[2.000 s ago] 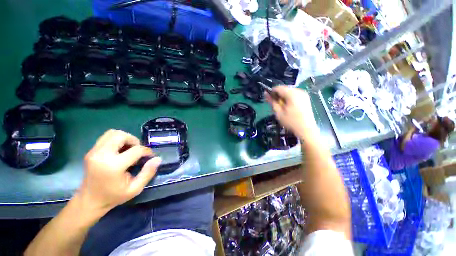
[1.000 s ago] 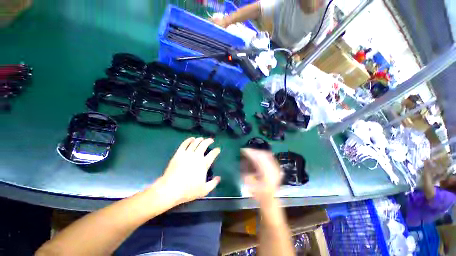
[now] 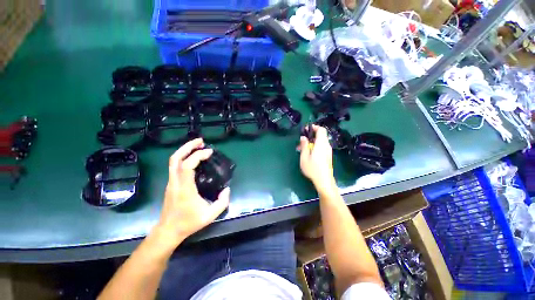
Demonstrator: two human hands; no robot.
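Observation:
My left hand (image 3: 186, 193) grips a glossy black housing (image 3: 216, 171) at the bench's front edge, fingers over its top and thumb at its near side. My right hand (image 3: 317, 157) is closed on small pliers (image 3: 310, 133); a dark tip and a bit of orange-yellow handle show, the rest is hidden in the palm. Small black fittings (image 3: 329, 105) lie loose beyond my right hand. One housing (image 3: 111, 177) stands alone at left, another (image 3: 373, 152) lies right of my right hand. Two rows of black housings (image 3: 170, 120) stand behind my left hand.
A blue bin (image 3: 218, 48) with dark rods stands at the back, a black glue gun (image 3: 276, 30) across it. Red leads (image 3: 13, 140) lie far left. A clear bag of black parts (image 3: 355, 76) lies near a metal post. An open carton (image 3: 431, 249) and blue crate (image 3: 475, 234) are below the bench.
My left hand has moved left and now holds a housing raised in its fingers. My right hand has moved towards the loose fittings. The other person's arm behind the bin is out of view.

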